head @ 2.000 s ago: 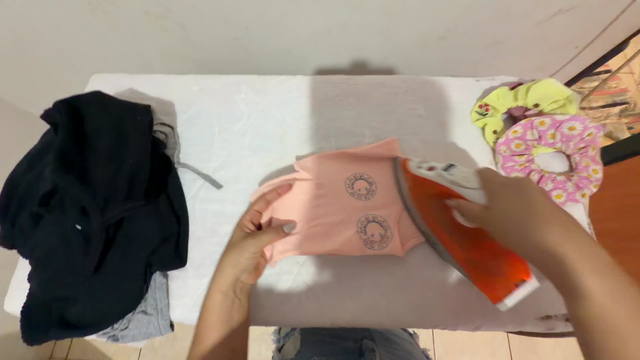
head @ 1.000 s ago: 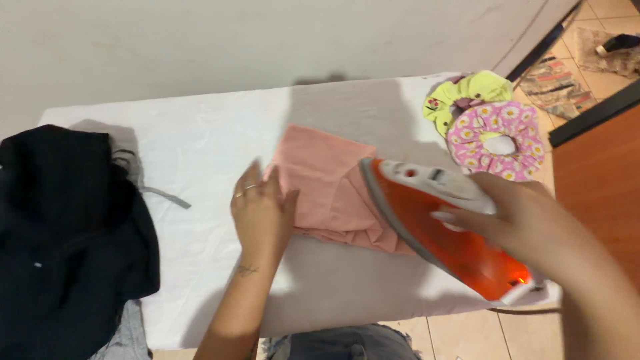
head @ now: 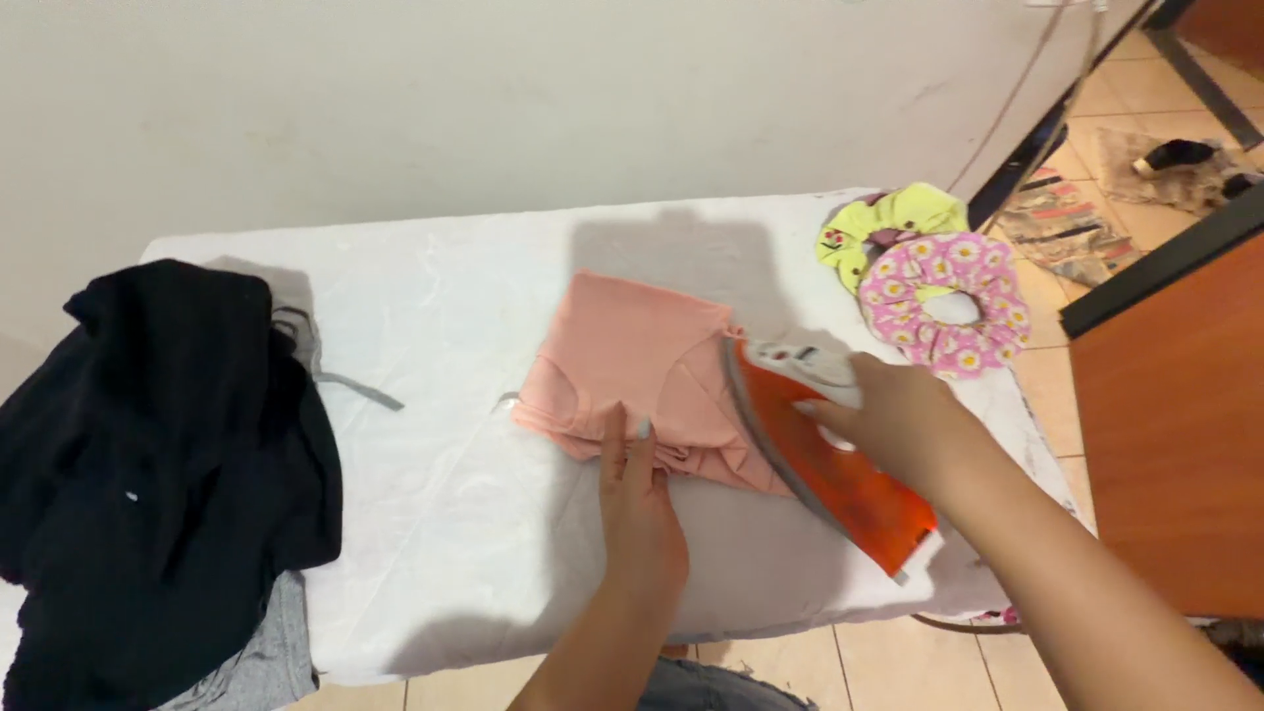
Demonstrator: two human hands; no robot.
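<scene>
A pink fabric garment (head: 642, 346) lies partly folded and bunched on a white cloth-covered surface (head: 444, 553), its near edge creased. My left hand (head: 642, 513) touches that near edge with its fingertips; whether it pinches the fabric cannot be told. My right hand (head: 894, 410) grips an orange and white clothes iron (head: 829, 464), whose tip points up and left over the right part of the garment. The iron's soleplate is mostly hidden from view.
Black clothing (head: 188, 464) is heaped at the left over a grey garment (head: 262, 652). A yellow scrunchie (head: 928, 209) and a pink daisy-print scrunchie (head: 963, 346) lie at the back right. The wall (head: 444, 109) runs behind; wooden furniture (head: 1175, 425) stands at the right.
The pink garment, spread with two printed round marks showing two seconds ago, is now folded and those marks are out of sight. My left hand has moved from its left side to its near edge.
</scene>
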